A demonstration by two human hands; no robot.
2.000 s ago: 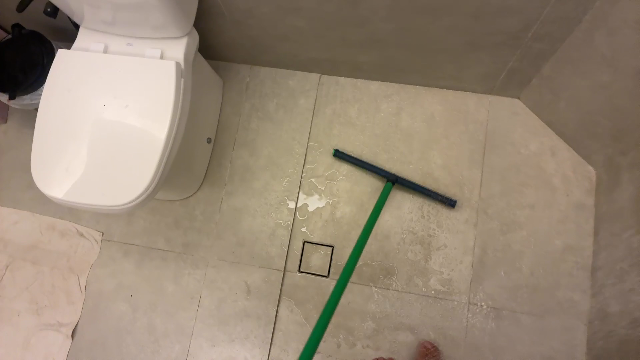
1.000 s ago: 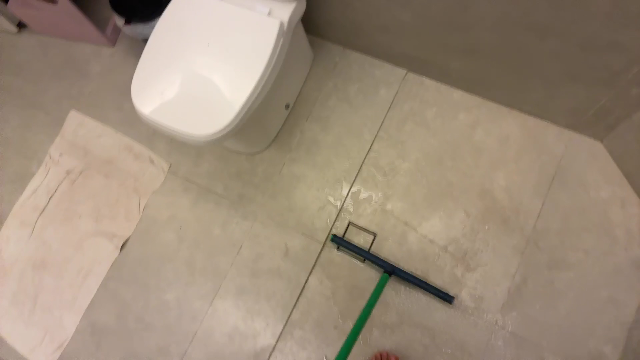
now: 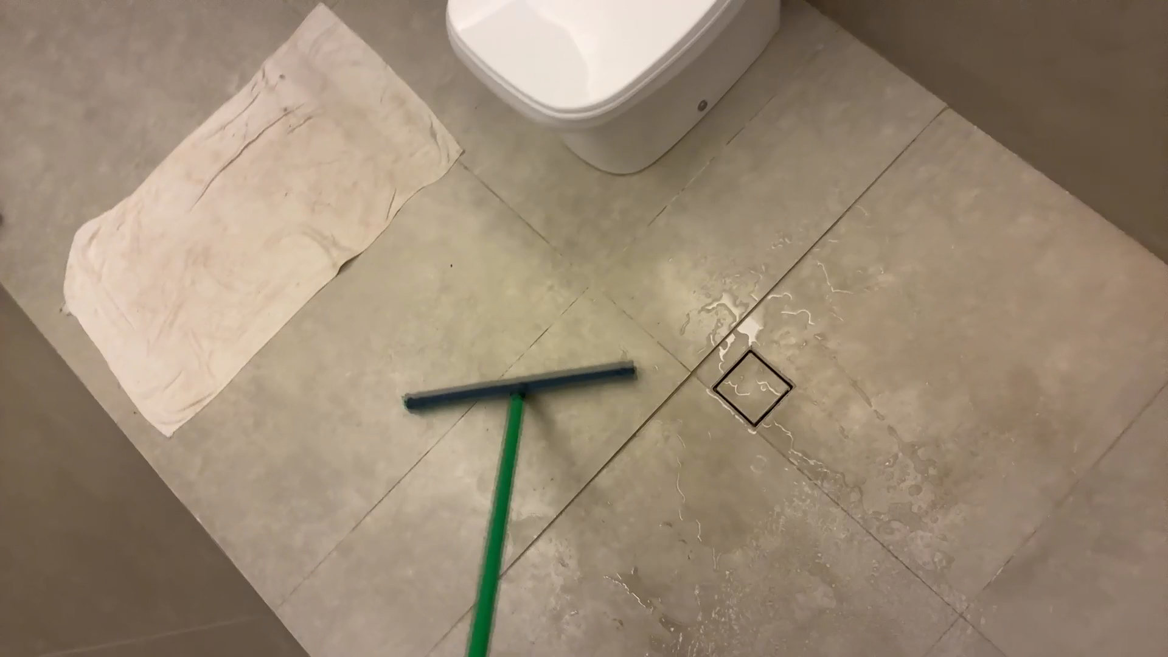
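Observation:
A floor squeegee with a dark blue blade (image 3: 520,387) and a green handle (image 3: 497,520) is in the lower middle of the head view. Its handle runs out of the bottom edge, and neither my left hand nor my right hand shows. The blade lies left of a square floor drain (image 3: 753,389) set in grey floor tiles (image 3: 365,347). Water (image 3: 725,319) pools just above the drain, and wet streaks spread over the tiles to its right and below.
A white toilet (image 3: 593,55) stands at the top middle. On the floor at the upper left lies a creased, pale cloth (image 3: 265,210). Grey walls border the floor at the upper right (image 3: 1031,82) and the lower left (image 3: 100,511).
The squeegee blade has gone from over the drain to the tiles left of it. The view has turned and shifted left. A bit of foot at the bottom edge has left the view.

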